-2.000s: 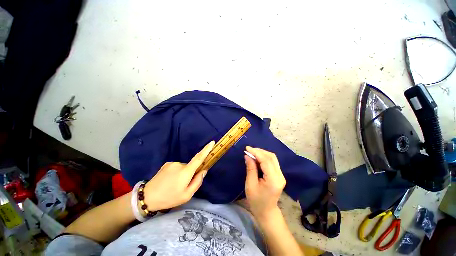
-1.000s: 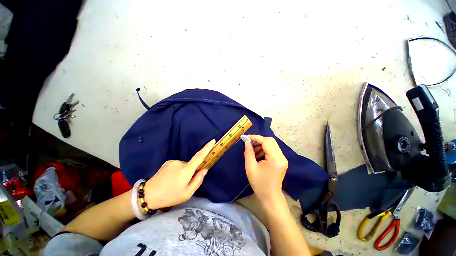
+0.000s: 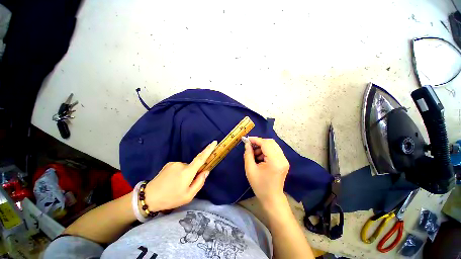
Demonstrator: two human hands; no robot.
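Note:
The navy blue garment piece [image 3: 202,121] lies bunched on the table in front of me. The yellow ruler [image 3: 233,137] lies slantwise on the cloth. My left hand [image 3: 177,184] holds the ruler's lower end between thumb and fingers. My right hand [image 3: 268,167] holds a small white piece of tailor's chalk [image 3: 246,139] in its fingertips, at the ruler's right edge near its upper end. The other fingers of my right hand are curled.
Tailor's shears [image 3: 332,167] lie right of the cloth, by a dark interfacing strip [image 3: 371,189]. The steam iron [image 3: 399,136], a thin metal outline [image 3: 413,60] and pliers [image 3: 386,230] are further right. Keys [image 3: 64,116] lie left on the off-white table [image 3: 202,45].
Compared with two seconds ago, my right hand has moved up and slightly left, bringing the chalk to the ruler's edge. My left hand and the ruler have barely moved.

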